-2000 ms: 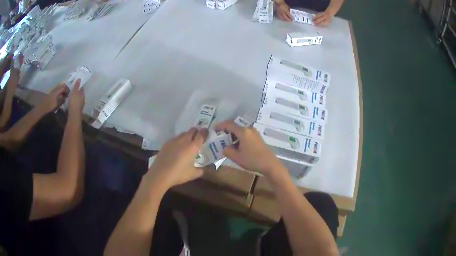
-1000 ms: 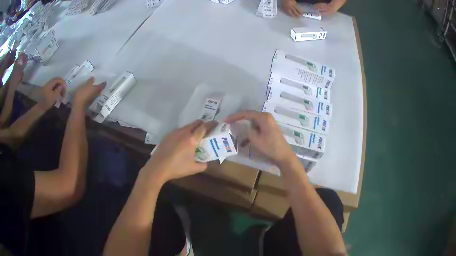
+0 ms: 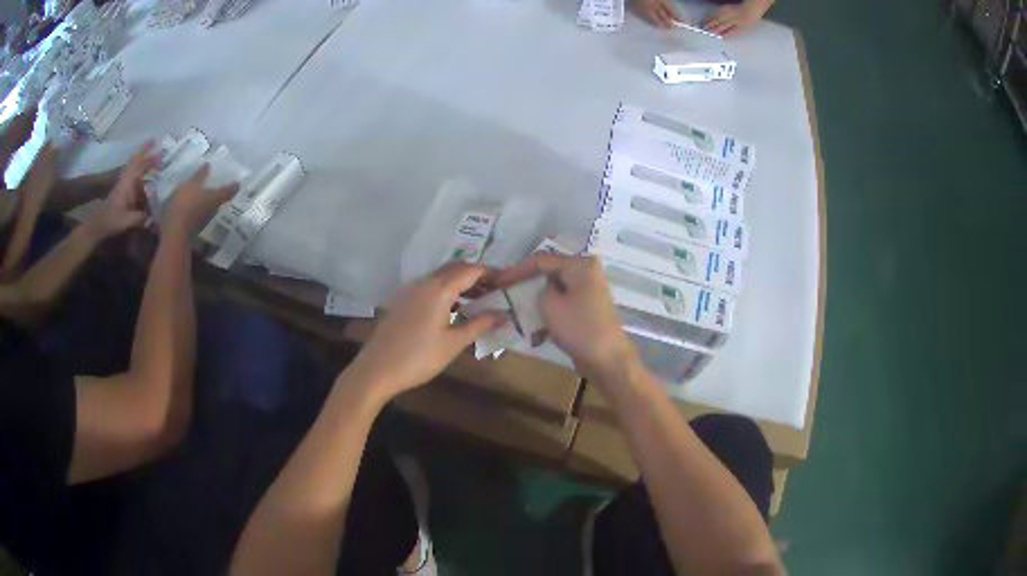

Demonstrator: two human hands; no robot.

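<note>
My left hand [image 3: 419,335] holds a small product carton [image 3: 492,329] near the table's front edge. Its pale surfaces show between my hands; most of it is hidden by my fingers. My right hand [image 3: 572,309] touches its right end, with thumb and fingers pinched on a white part there. Whether this part is a flap or a leaflet cannot be told. Just behind my hands another product carton [image 3: 474,234] lies on a translucent, crinkled sheet [image 3: 425,228].
A row of stacked cartons [image 3: 673,242] stands right of my hands. A single carton [image 3: 694,68] lies behind it. At left, a neighbour's hands [image 3: 186,203] handle white paper beside a carton [image 3: 261,200]. Another person's hands [image 3: 734,16] are at the far edge. White sheeting [image 3: 394,113] covers the table.
The held carton has turned, so its blue lettering no longer shows. My right hand has moved left from beside the carton onto its end. The neighbour's hands have shifted with the paper.
</note>
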